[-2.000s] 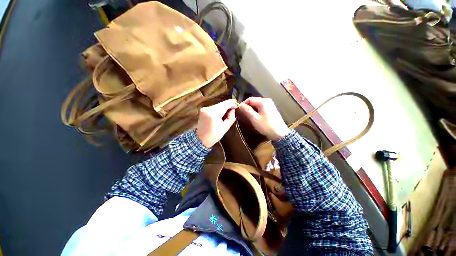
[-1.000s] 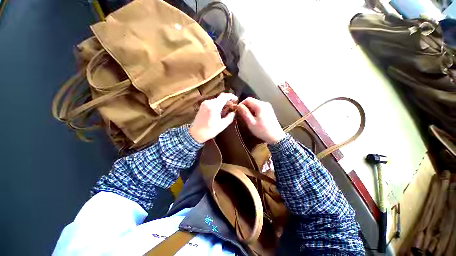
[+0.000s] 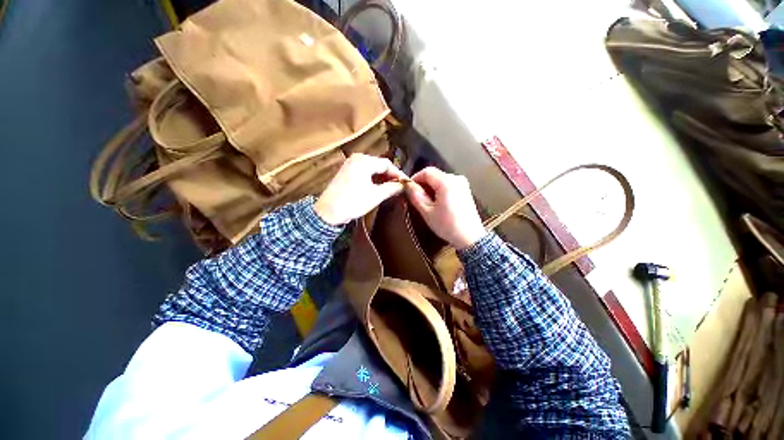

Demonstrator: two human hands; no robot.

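An open tan-brown tote bag (image 3: 365, 273) lies on my lap, its inside darker. My left hand (image 3: 359, 191) and my right hand (image 3: 442, 203) meet at its far top edge and pinch the rim between the fingertips. The pinched spot is small and mostly hidden by the fingers. One handle (image 3: 440, 344) loops over the near part of the bag. The other handle (image 3: 621, 193) stretches right over the bench edge.
Waiting tan bags (image 3: 279, 94) are heaped on the left. On the pale bench (image 3: 550, 77) lie red strips (image 3: 540, 206), a hammer (image 3: 657, 344) and a thin dark tool (image 3: 685, 378). Dark brown bags (image 3: 705, 77) and folded brown parts (image 3: 750, 369) are at the far right.
My left hand has shifted slightly left and up, with its wrist turned lower to the left. Both hands stay at the same rim spot. The view has shifted a little.
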